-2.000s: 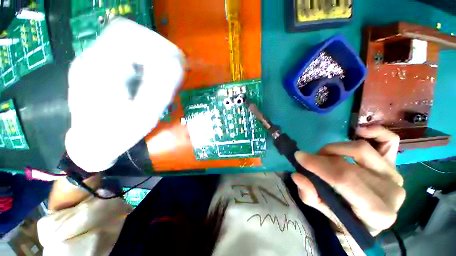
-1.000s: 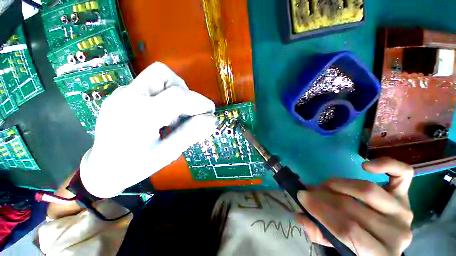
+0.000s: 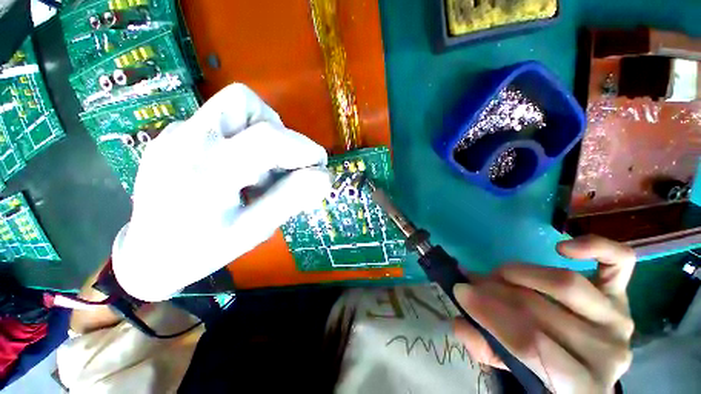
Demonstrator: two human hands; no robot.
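A green circuit board (image 3: 350, 231) lies on the orange mat (image 3: 261, 50), with two silver rings and small yellow parts near its top edge. My right hand (image 3: 549, 319), bare, is shut on the black handle of a soldering iron (image 3: 440, 265); its metal tip points at the board's upper part, beside the rings. My left hand (image 3: 219, 188), in a white glove, is over the board's upper left with thumb and forefinger pinched together. A thin dark line shows at the fingertips; I cannot tell whether it is solder wire.
A blue solder tray (image 3: 569, 96) with silvery bits is right of the mat. A yellow sponge (image 3: 500, 15) in a dark holder is above it. A reddish-brown fixture (image 3: 634, 158) is at far right. More green boards (image 3: 127, 69) lie left. Amber tape (image 3: 334, 69) runs down the mat.
My gloved left hand has moved right, from left of the board to over its upper left, with its fingertips near the iron's tip. My right hand still holds the iron over the board.
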